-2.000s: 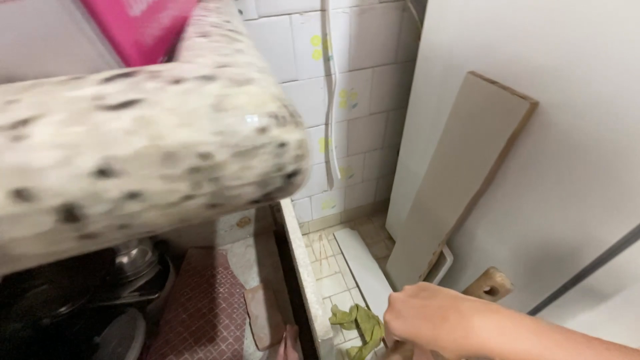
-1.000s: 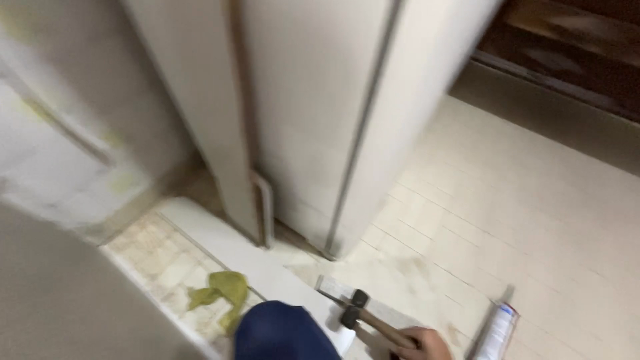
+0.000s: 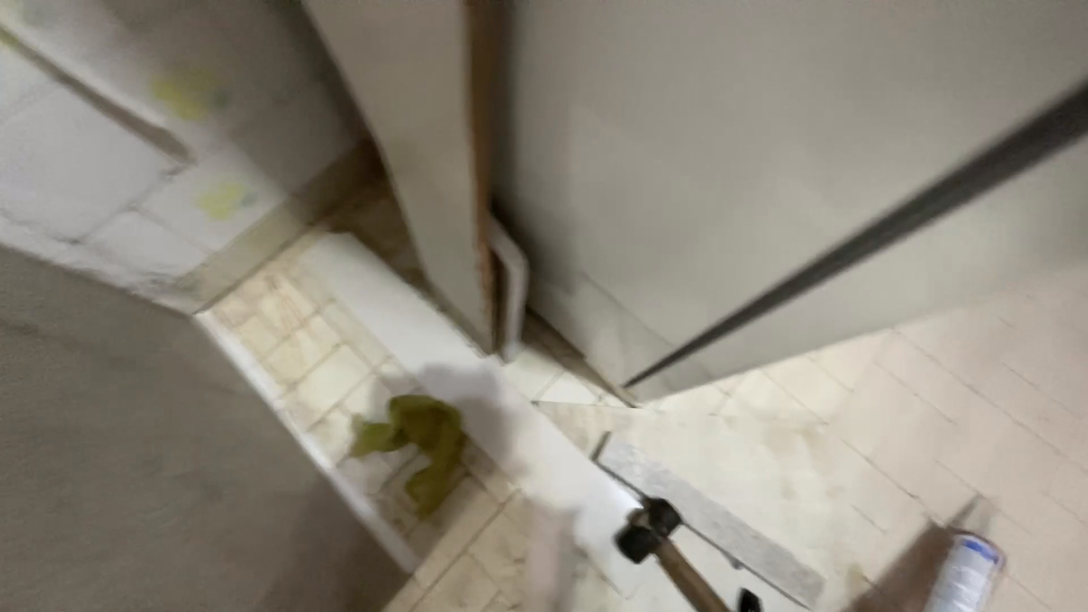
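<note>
Neither of my hands shows in the head view now. At the bottom, a hammer with a black head (image 3: 648, 529) and a wooden handle lies over the end of a long white board (image 3: 510, 425) on the tiled floor. Beside it is a narrow grey speckled strip (image 3: 714, 518), with a thin dark metal piece along its edge. An olive-green cloth (image 3: 421, 442) lies crumpled on the tiles left of the board. At the lower right is a sealant cartridge (image 3: 966, 574) with a pointed nozzle, partly cut off by the frame.
A tall pale cabinet panel (image 3: 722, 195) fills the upper right, with a loose board (image 3: 425, 144) leaning against it and a white bracket-like piece (image 3: 512, 285) at its foot. A grey panel (image 3: 153, 442) borders the left side. White wall tiles (image 3: 93, 170) rise behind.
The hand at the hammer's handle one second ago is out of view, as is the dark blue shape beside it. The view has swung down to the floor since two seconds ago.
</note>
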